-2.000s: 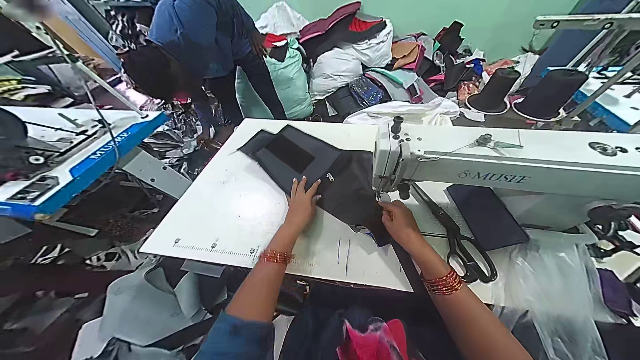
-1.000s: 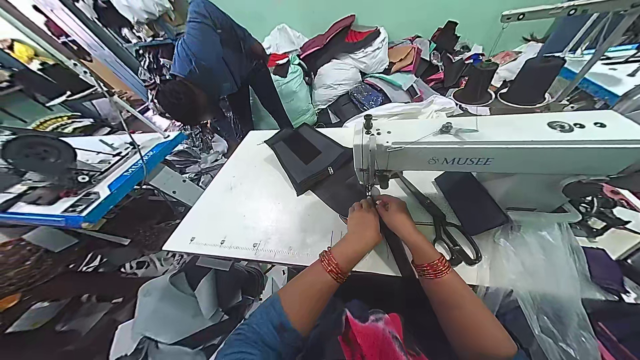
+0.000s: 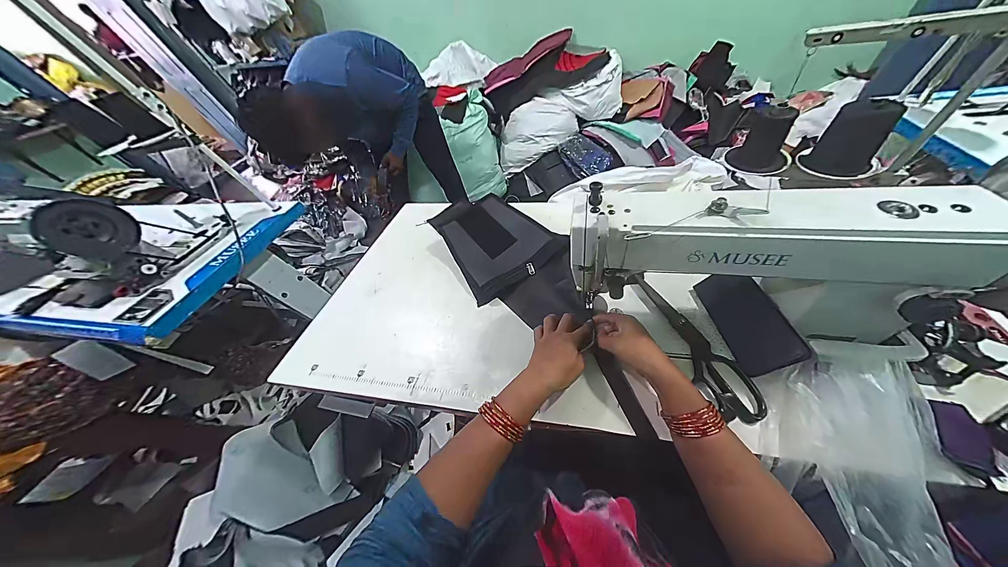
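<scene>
Just in front of the needle of a white sewing machine, my left hand and my right hand meet, fingertips nearly together. Both pinch the edge of a dark fabric piece, which runs under the needle area. Its far part, a grey and black panel with a small zipper pull, lies on the white table. A black strip hangs from my fingers over the near table edge. My fingers hide the exact grip.
Large black shears and a dark folded fabric piece lie right of my right hand. Clear plastic sheeting drapes at the right. Another person bends down beyond the table. Thread cones stand behind the machine.
My left hand has moved from lying flat on the panel to the fabric edge beside my right hand. The panel has turned and shifted on the table. The view has swung somewhat.
</scene>
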